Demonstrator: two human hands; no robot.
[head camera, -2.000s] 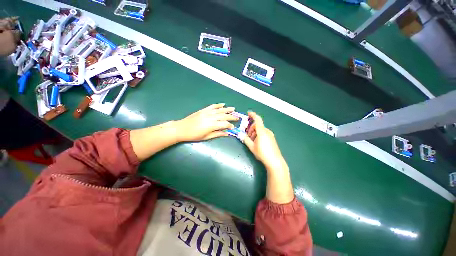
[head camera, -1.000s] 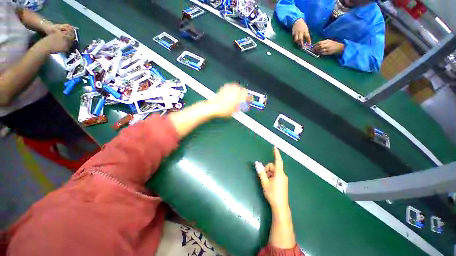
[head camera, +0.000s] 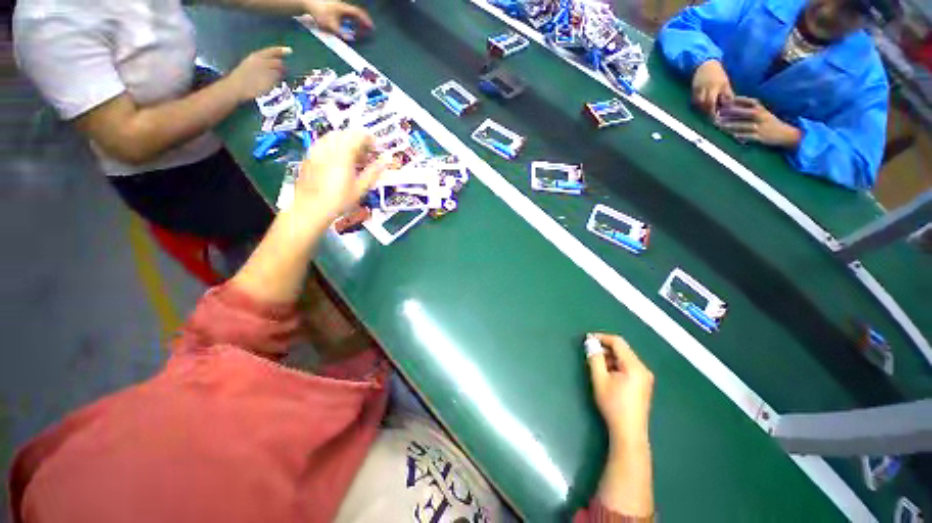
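My left hand (head camera: 332, 176) is over the near side of the pile of units (head camera: 414, 189), fingers spread. The pile is a jumble of white frames, blue battery cells and brown end pieces. The hand covers part of it, and whether its fingers touch a unit cannot be told. My right hand (head camera: 623, 386) is above the green bench (head camera: 491, 337), with a small white cap (head camera: 594, 347) pinched at the fingertips.
White-framed units, one nearest at right (head camera: 694, 300), lie spaced on the dark green belt (head camera: 654, 184) behind a pale rail (head camera: 603, 278). A grey post (head camera: 858, 427) crosses at right. A person in white stands left; a person in blue sits across, beside another pile (head camera: 588, 36).
My left hand has moved from the belt back to the pile. The unit it was at now lies on the belt. The view has shifted left. My right hand still pinches the white cap.
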